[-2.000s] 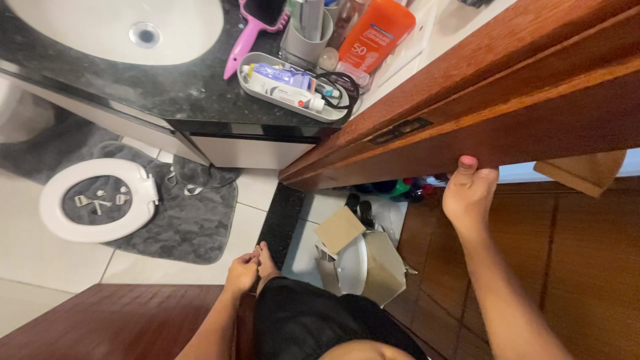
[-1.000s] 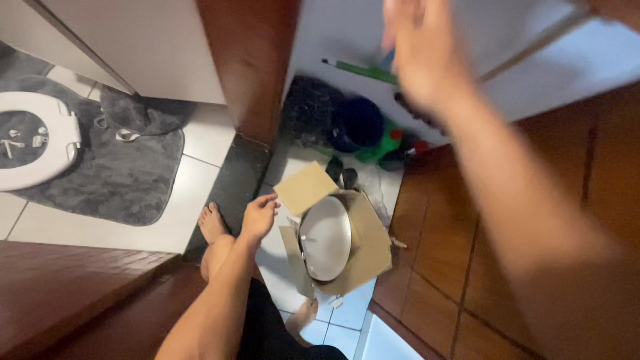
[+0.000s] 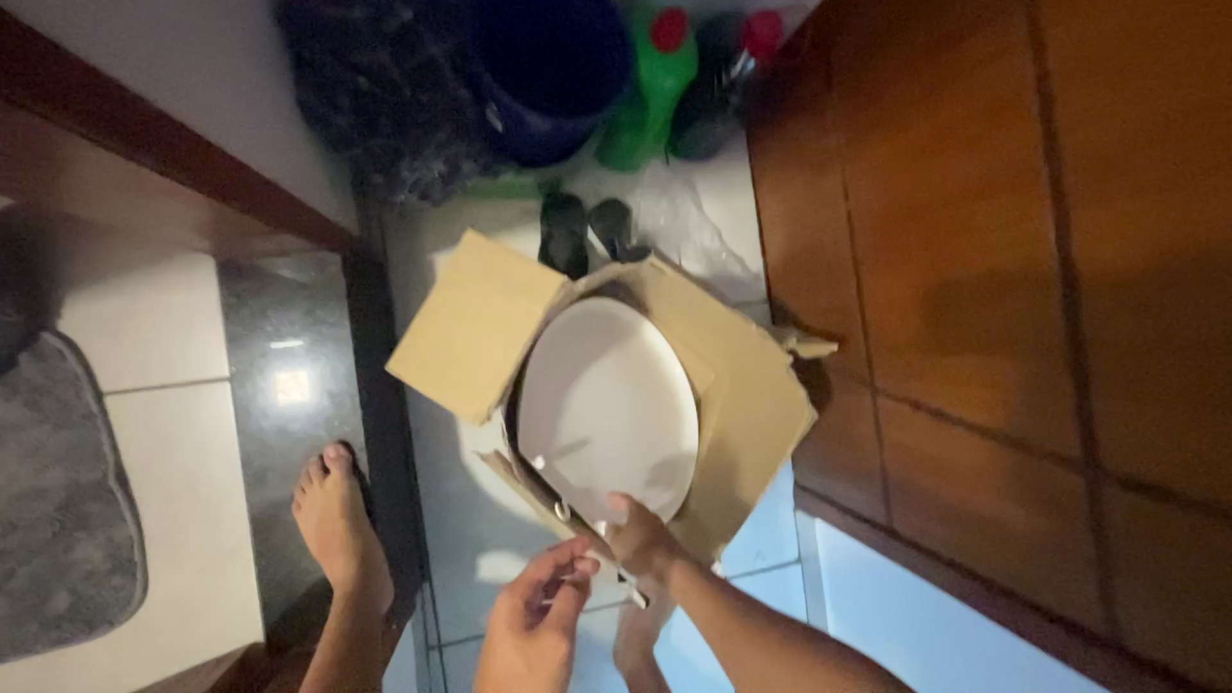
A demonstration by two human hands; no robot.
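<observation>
An opened cardboard box [image 3: 741, 414] sits on the tiled floor with its flaps spread. Inside lies a white oval lid [image 3: 606, 404], apparently a toilet seat lid, with small pale fittings along its lower left edge. My right hand [image 3: 650, 549] grasps the lid's lower rim, thumb over its face; the other fingers are mostly hidden. Just left of it, my left hand [image 3: 544, 602] is curled near the box's lower edge, fingertips close together; whether a small thing is between them cannot be told.
Black footwear [image 3: 563, 231], a clear plastic bag [image 3: 688, 226], a dark blue bucket [image 3: 549, 77] and a green bottle [image 3: 664, 77] stand beyond the box. A wooden door [image 3: 943, 241] is at right. My bare foot [image 3: 337, 510] rests on a dark threshold [image 3: 289, 385] beside a gray mat [image 3: 63, 500].
My right hand, on the wooden door's edge two seconds ago, has come down to the lid in the box. My left hand has moved to the box's near edge. The view has shifted toward the box.
</observation>
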